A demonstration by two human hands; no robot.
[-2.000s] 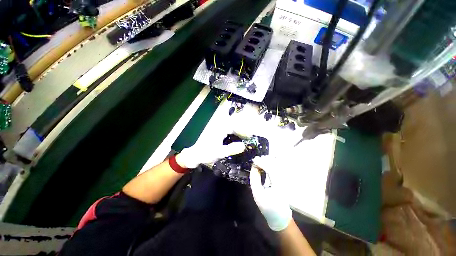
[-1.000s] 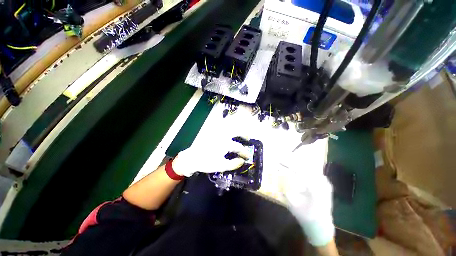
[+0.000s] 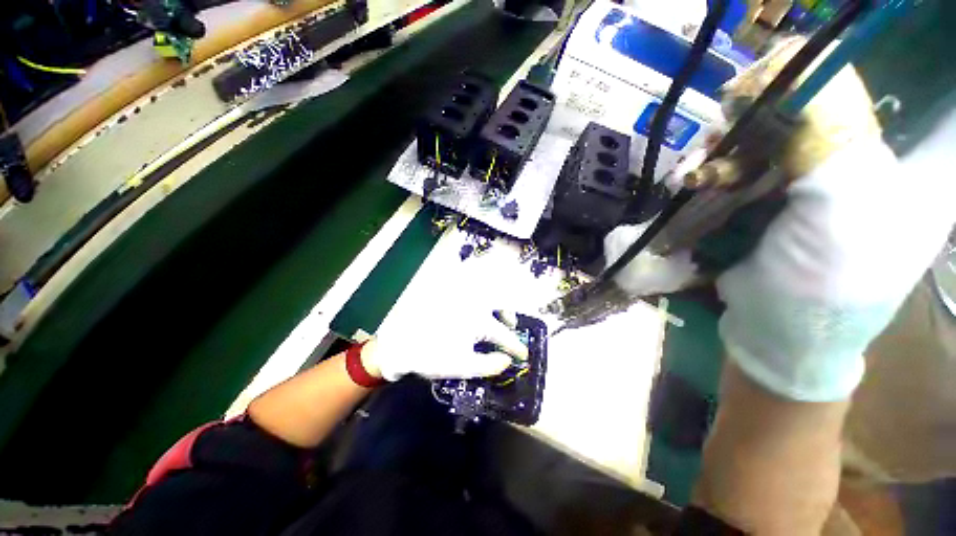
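A black housing shell [image 3: 531, 398] with wired parts inside lies at the near edge of the white sheet [image 3: 603, 387]. My left hand [image 3: 446, 340], in a white glove with a red band at the wrist, holds the shell from the left, its fingers over the inside. My right hand [image 3: 807, 262], gloved and large in view at the right, is closed round the power screwdriver [image 3: 723, 194]. Its metal tip points down-left, close to the shell's upper right corner; whether it touches cannot be told. The fingers hide part of the shell's inside.
Three upright black socket units [image 3: 511, 131] stand beyond, two on a grey-white foam sheet [image 3: 529, 209]. Small wired parts [image 3: 472, 243] lie along the sheet's far edge. A white-and-blue machine [image 3: 618, 84] stands behind. The green conveyor [image 3: 262, 230] runs at left. A dark cable crosses the right side.
My right hand has gone from the sheet up to the screwdriver and taken hold of it. The screwdriver tip has come down-left towards the shell. My left hand stays on the shell.
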